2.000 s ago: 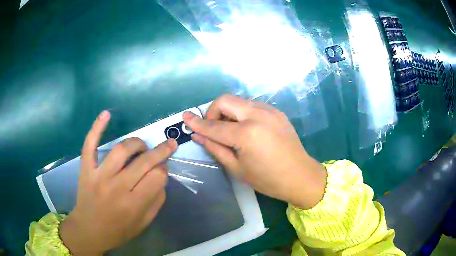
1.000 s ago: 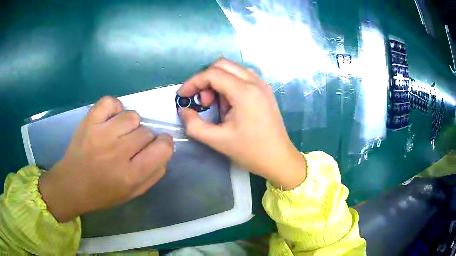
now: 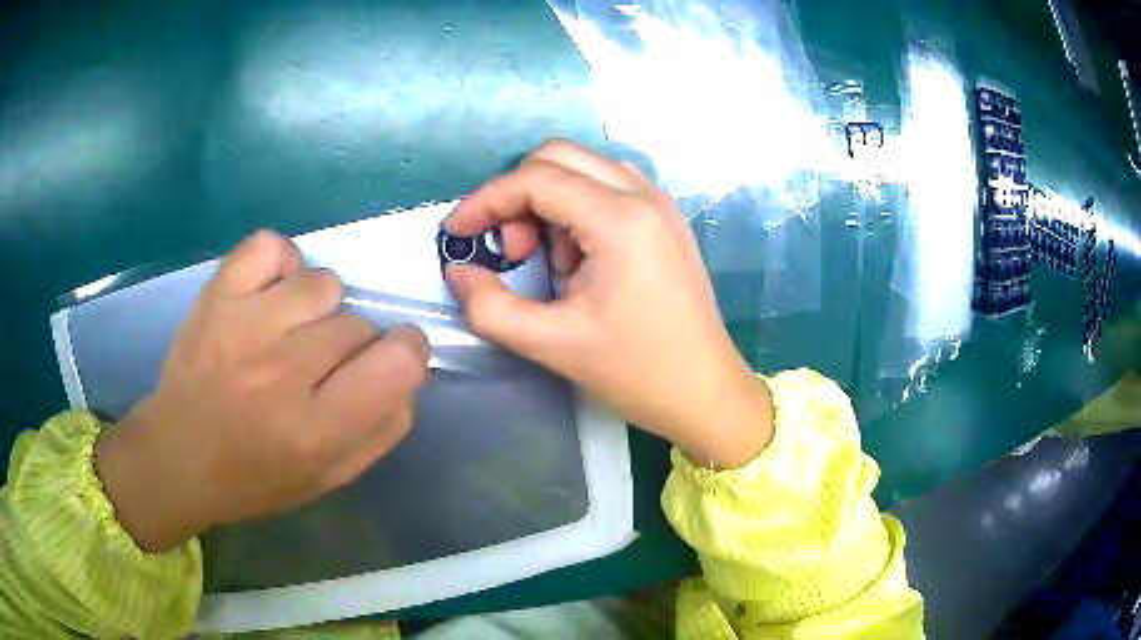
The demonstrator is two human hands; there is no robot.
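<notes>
A grey tablet point(image 3: 501, 450) lies back side up on a white backing sheet point(image 3: 609, 469) in front of me. My right hand point(image 3: 601, 288) pinches a black camera lens cover point(image 3: 461, 249) with two rings between thumb and fingertips, over the tablet's far edge; the fingers hide part of it. My left hand point(image 3: 282, 375) is a loose fist over the tablet's left half, knuckles up. Shiny creases of clear film point(image 3: 457, 338) run between the hands; whether the left fingers grip the film cannot be told.
Clear glaring film point(image 3: 713, 113) lies beyond my right hand. A small black lens cover piece point(image 3: 863, 140) sits on clear film. A bright white strip point(image 3: 936, 200) and black sheets of lens covers point(image 3: 1002, 200) lie at the right on the green bench point(image 3: 375, 125).
The left index finger has left the lens cover and that hand has curled up. The right hand now pinches the cover's end. The tablet appears slightly further left and higher in view.
</notes>
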